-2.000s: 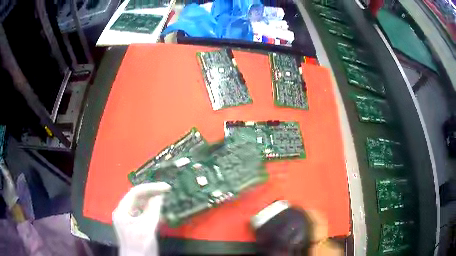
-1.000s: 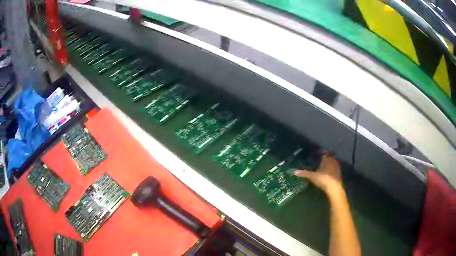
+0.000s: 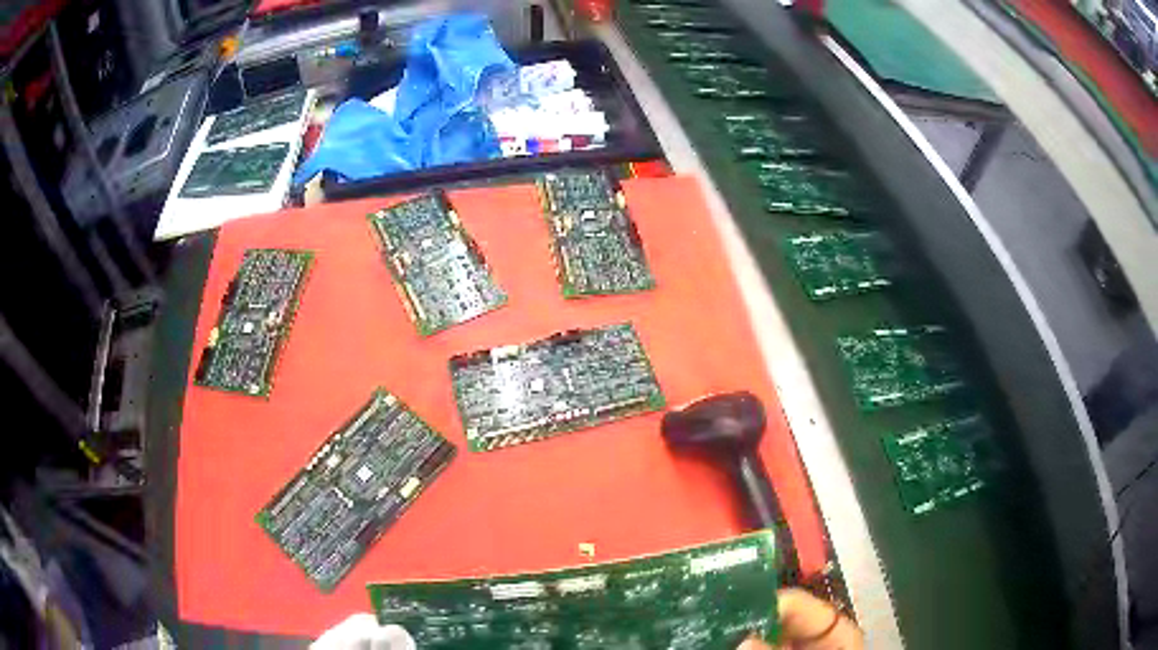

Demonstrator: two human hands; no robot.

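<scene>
A green circuit board (image 3: 584,603) is held at the bottom of the view, its flatter, dotted side showing and its lower edge cut off by the frame. My left hand (image 3: 362,634), in a white glove, grips its left end. My right hand (image 3: 813,622), with bare fingers, grips its right end. Both hands are partly out of the picture. A black barcode scanner (image 3: 719,427) lies on the red-orange mat just beyond the held board, its handle end partly hidden. A tiny pale piece (image 3: 587,550) lies on the mat close to the board's top edge.
Several circuit boards (image 3: 559,385) lie spread on the mat (image 3: 343,305). A black tray (image 3: 622,114) with a blue plastic bag (image 3: 451,89) stands at the far end. A white sheet with boards (image 3: 191,216) is far left. The conveyor belt (image 3: 825,343) carries boards along the right.
The view has swung back from the conveyor to the mat. My right hand, earlier at a board on the belt, now holds a board with my left hand, which has come back into view.
</scene>
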